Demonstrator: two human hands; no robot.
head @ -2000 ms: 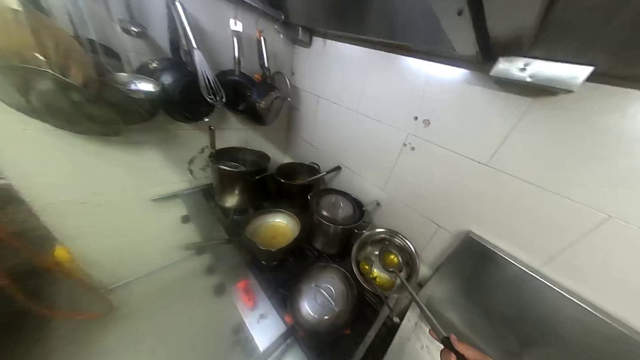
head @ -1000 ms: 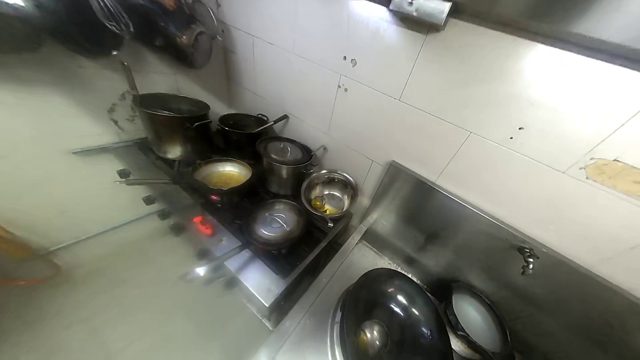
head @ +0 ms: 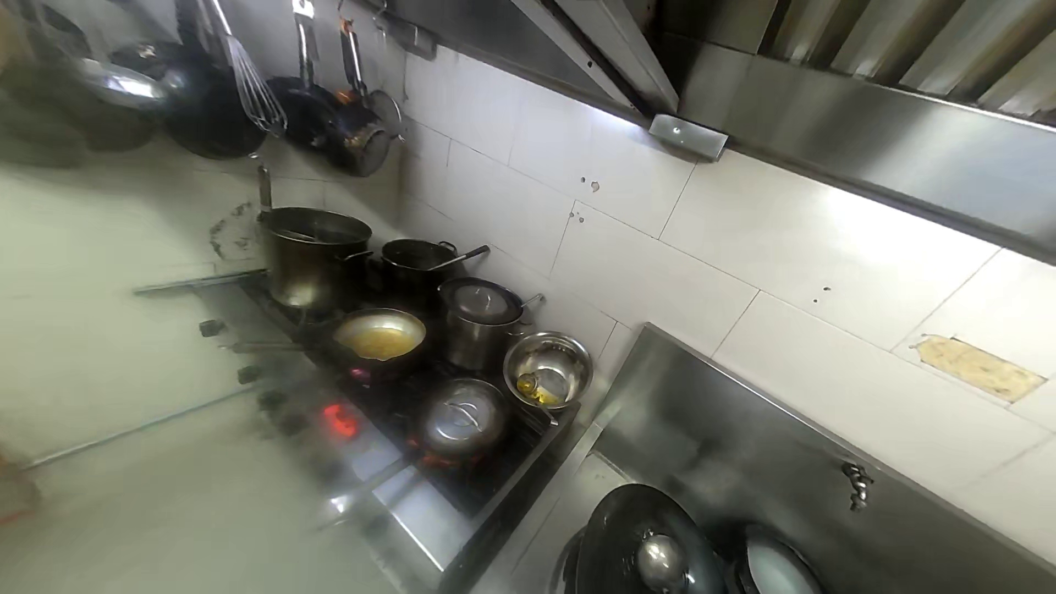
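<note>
Neither of my hands shows in the head view. On the stove a frying pan (head: 380, 337) holds yellowish liquid, and a lidded pan (head: 464, 419) sits in front of it over a reddish glow. A steel bowl (head: 551, 367) with a ladle (head: 529, 384) and some yellow liquid in it rests at the stove's right end. Behind stand a tall stockpot (head: 304, 260), a dark pot (head: 417, 262) with a handle across its rim, and a steel pot (head: 481, 318) with a lid on.
A large black wok-like vessel (head: 642, 549) and a dark pan (head: 775, 565) stand by the steel backsplash (head: 726, 429) under a tap (head: 858, 485). A whisk (head: 252, 87) and several pans hang at upper left, and a hood (head: 825, 140) juts overhead. Haze blurs the left side.
Two seconds ago a hand held the ladle's handle over the steel bowl; one second ago it was out of view, and the ladle lay in the bowl. The view has shifted.
</note>
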